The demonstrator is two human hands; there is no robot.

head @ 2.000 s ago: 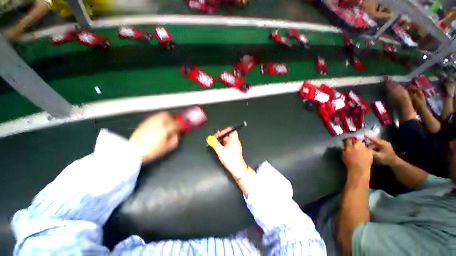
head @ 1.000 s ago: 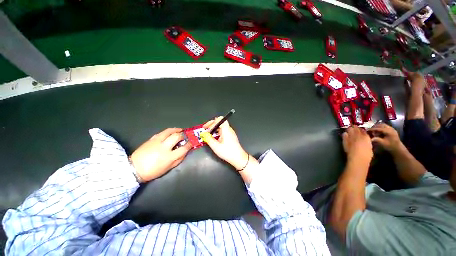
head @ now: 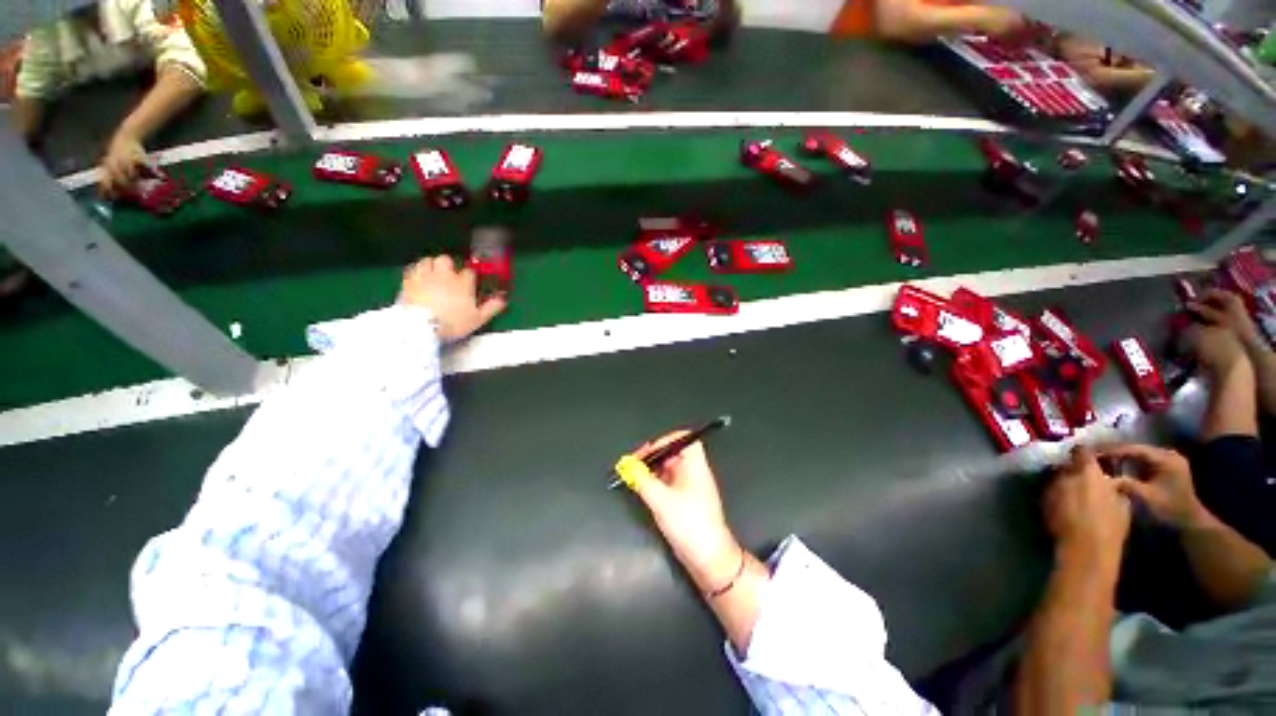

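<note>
My left hand (head: 455,297) reaches over the white rail onto the green belt. Its fingers grip the lower left side of a red unit (head: 490,260) with a dark part by the fingers; the unit is slightly blurred. My right hand (head: 677,478) is above the dark bench top (head: 560,560) and holds a slim pen-like tool (head: 686,441), yellow at the fingertips, with its long black rear end pointing up right. No red unit is under my right hand.
More red units (head: 690,298) lie scattered on the belt. A pile of red units (head: 1008,364) is on the bench at right, by a neighbour's hands (head: 1106,490). A grey post (head: 126,266) stands at left. Across the line, a hand (head: 123,161) touches a unit.
My left hand has moved from the bench forward to the belt, and my hands are now apart. The red unit that was between them is gone from the bench. The tool stays in my right hand.
</note>
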